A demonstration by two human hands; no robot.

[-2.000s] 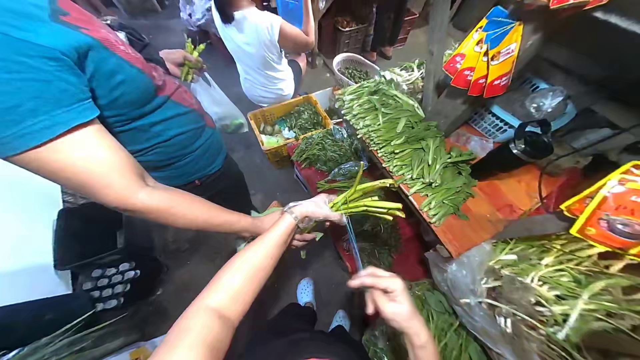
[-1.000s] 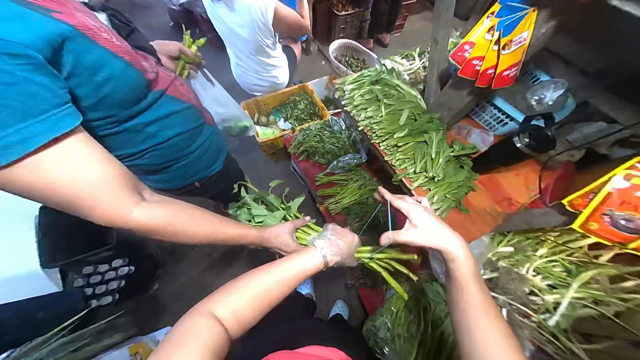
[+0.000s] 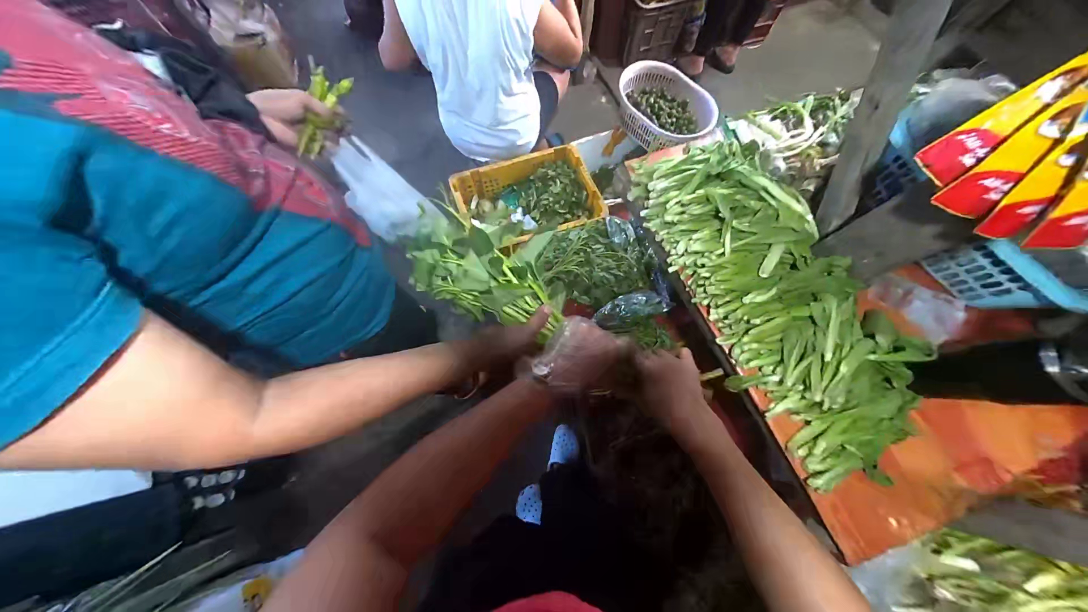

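A bunch of leafy green vegetables (image 3: 489, 272) extends up and left from my hands, its stems in my left hand (image 3: 586, 353), which wears a clear plastic glove. My right hand (image 3: 671, 382) is closed at the stem end, close beside the left; blur and shadow hide the fingertips and any band there. A co-worker's hand (image 3: 510, 340) touches the bunch just left of my glove. That person's other hand (image 3: 293, 115) holds a few green stalks (image 3: 321, 110) and a plastic bag (image 3: 378, 187).
Leafy greens (image 3: 765, 289) are laid in rows on an orange-covered table (image 3: 935, 459) at right. Beyond my hands stand a yellow crate (image 3: 586, 183) and an oval basket (image 3: 701, 106) of small green produce. A wooden post (image 3: 884, 110) rises near hanging yellow-red packets (image 3: 1020, 153). A person in white crouches ahead.
My right hand has come in from the right and closed at the stems. The blue band visible between its fingers earlier is now hidden. The view has shifted noticeably.
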